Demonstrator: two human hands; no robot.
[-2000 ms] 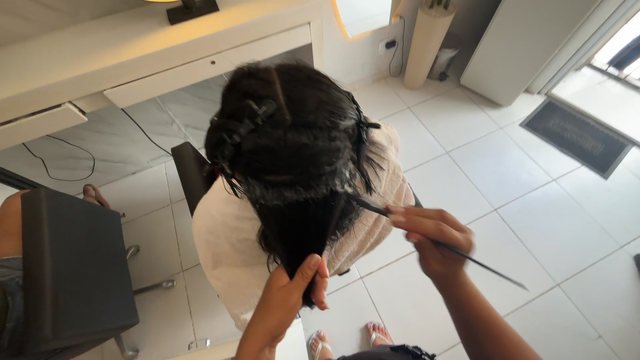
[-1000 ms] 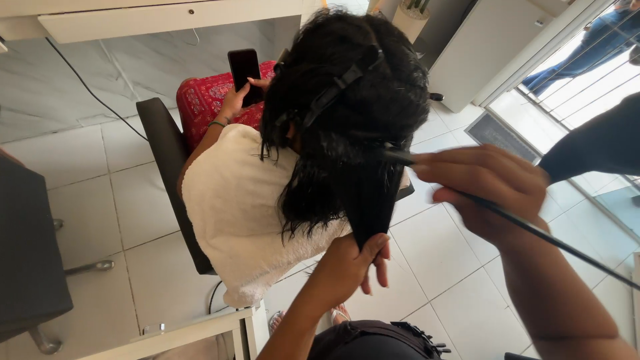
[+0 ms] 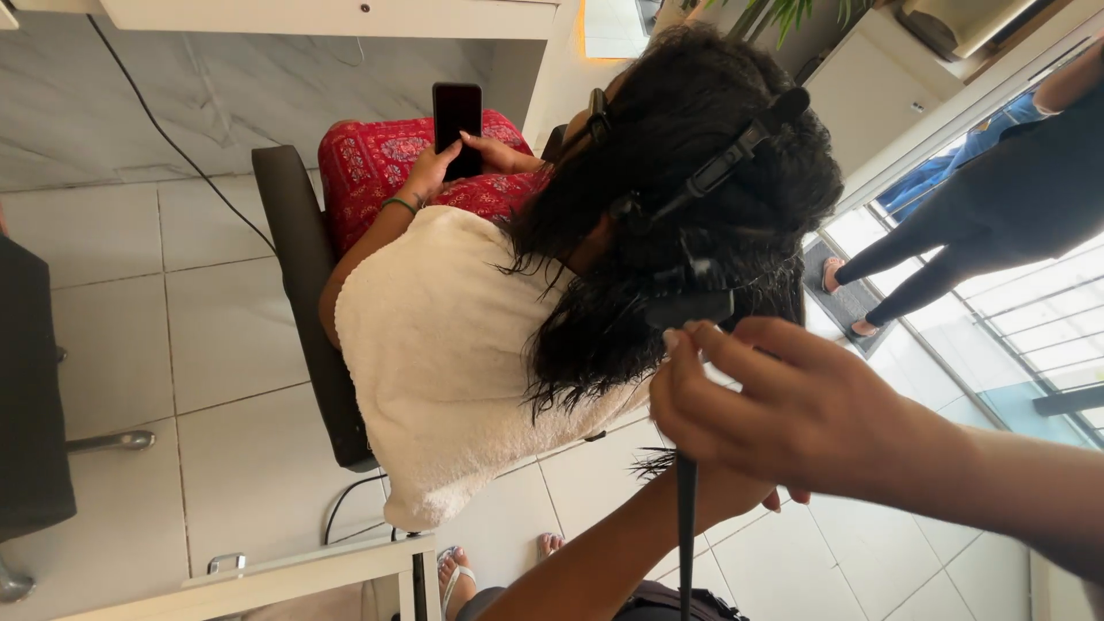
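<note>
A seated person with dark, damp-looking hair (image 3: 733, 164) has a cream towel (image 3: 466, 328) over the shoulders. A black sectioning clip (image 3: 729, 159) crosses the back of the head, with another clip (image 3: 599, 112) nearer the face. My right hand (image 3: 759, 397) grips a black tint brush (image 3: 690, 309), its wide head against the lower hair and its long thin handle pointing down. Below and partly behind it, my left hand (image 3: 733, 496) is near the hair ends; its fingers are mostly hidden, so its hold cannot be made out. The seated person's hands hold a phone (image 3: 457, 129).
A black chair armrest (image 3: 310, 319) stands left of the person. A dark chair (image 3: 30, 388) is at the far left. White drawers (image 3: 336, 17) run along the top, and a trolley frame (image 3: 302, 573) is at the bottom. Another person (image 3: 992, 198) stands by the barred doorway at right.
My left hand has moved down from where it pinched the hair section. The brush has turned from slanting rightward to pointing down in my right hand. The view has shifted.
</note>
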